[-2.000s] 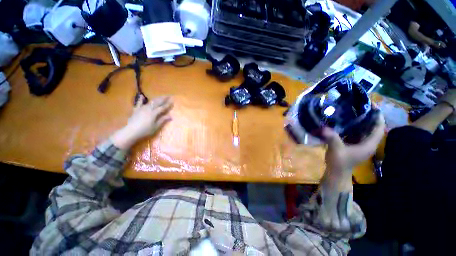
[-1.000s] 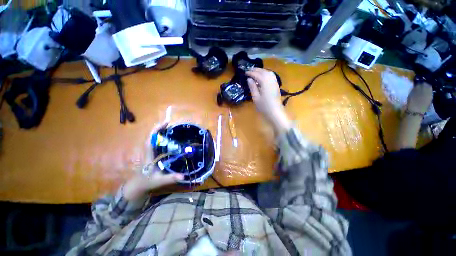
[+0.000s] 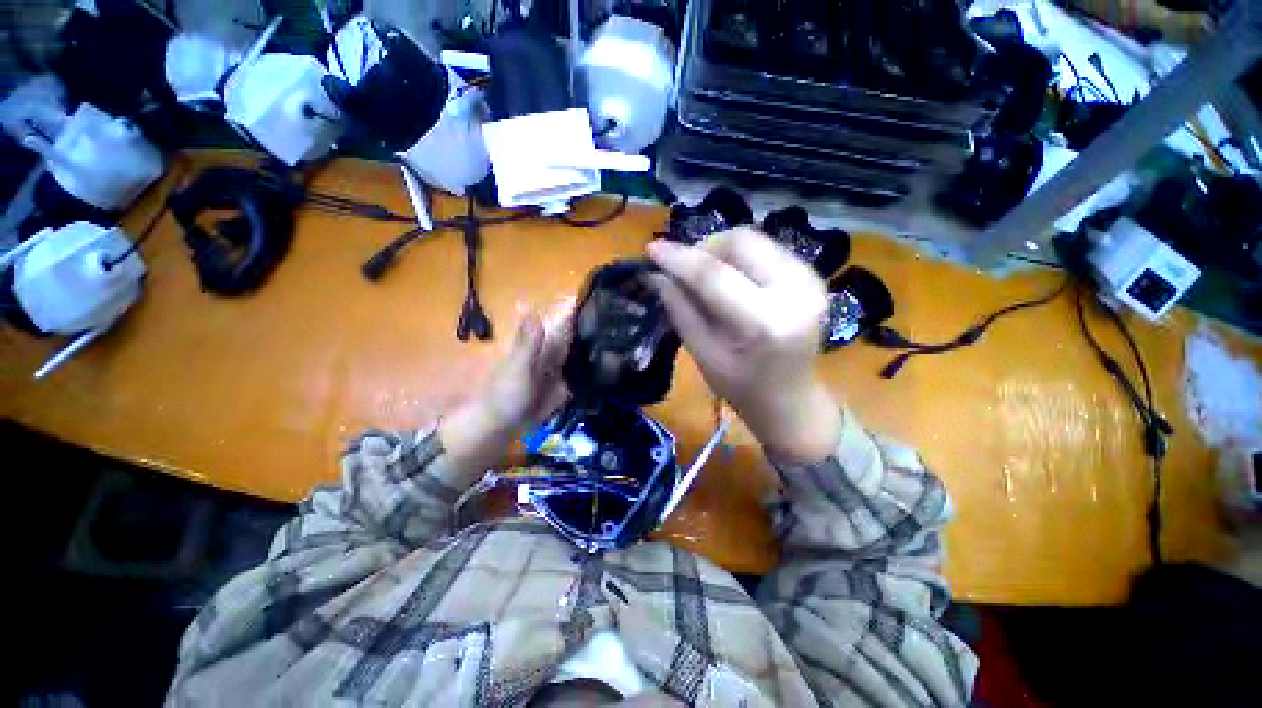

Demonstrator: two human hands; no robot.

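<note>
An open camera housing [image 3: 609,477] lies on the bench against my body, its dark inside facing up, with thin wires at its left and a white antenna [image 3: 696,468] at its right. My right hand [image 3: 747,311] holds a small black module [image 3: 619,336] by its upper edge, above the housing. My left hand [image 3: 509,387] is at the module's left side, fingers up; whether it grips the module is unclear. Several more black modules [image 3: 854,307] sit behind my right hand, partly hidden by it.
White cameras [image 3: 287,108] stand along the back left, with a coiled black cable [image 3: 231,231] and pigtail cables [image 3: 472,277] before them. Dark stacked trays [image 3: 817,132] are at the back. A white camera [image 3: 1143,268] with trailing cable is at right. A grey post [image 3: 1107,138] slants at upper right.
My right hand has lifted a black module from the group and brought it over the housing. My left hand has moved from the housing up beside the module. The view has shifted.
</note>
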